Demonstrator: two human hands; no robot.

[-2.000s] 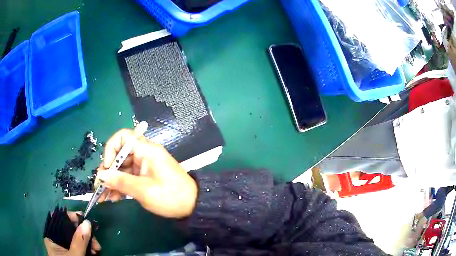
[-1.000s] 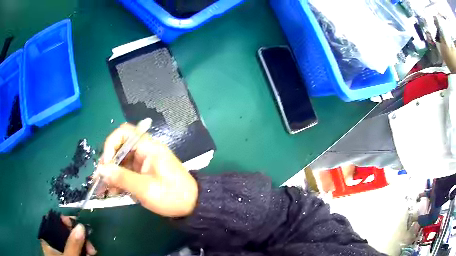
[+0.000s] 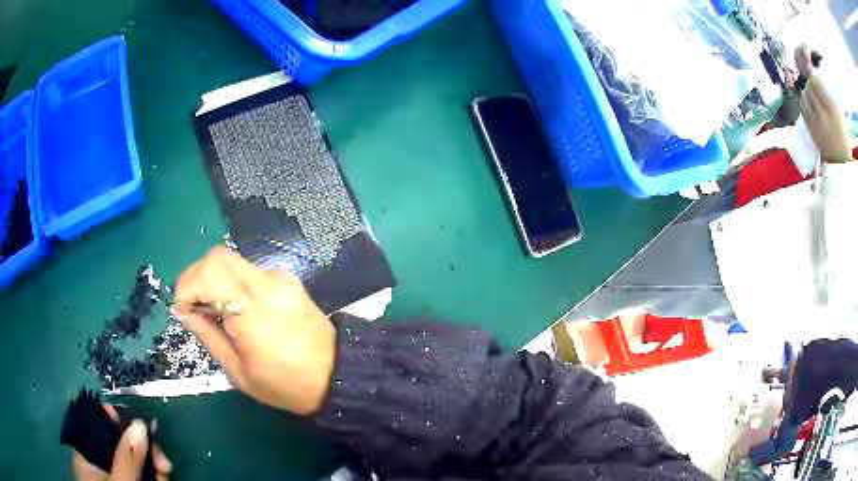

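My left hand (image 3: 129, 456), at the bottom left and cut off by the edge, holds a fanned stack of black fabric pieces (image 3: 87, 427). My right hand (image 3: 259, 329) is above the loose bits, its fingers pinched together. The tweezers (image 3: 226, 307) show only as a short, foreshortened bit between the fingers; their tips cannot be made out. A pile of black bits (image 3: 122, 338) and whitish bits (image 3: 183, 352) lies under and left of the right hand. A white flat stick (image 3: 174, 386) lies along its lower side. The dotted black sheet (image 3: 282, 174) lies beyond the hand, part of it bare.
Two joined small blue trays (image 3: 87, 141) stand at the left, one holding black bits. A blue basket (image 3: 310, 56) is at the top, another (image 3: 602, 141) with plastic bags (image 3: 659, 66) at the right. A smartphone (image 3: 529, 177) lies beside it. A person's arm (image 3: 824, 113) shows at far right.
My right hand has lifted away from the left hand's black pieces and turned, so the tweezers no longer point at them. The whitish bits are more exposed. The view has shifted slightly.
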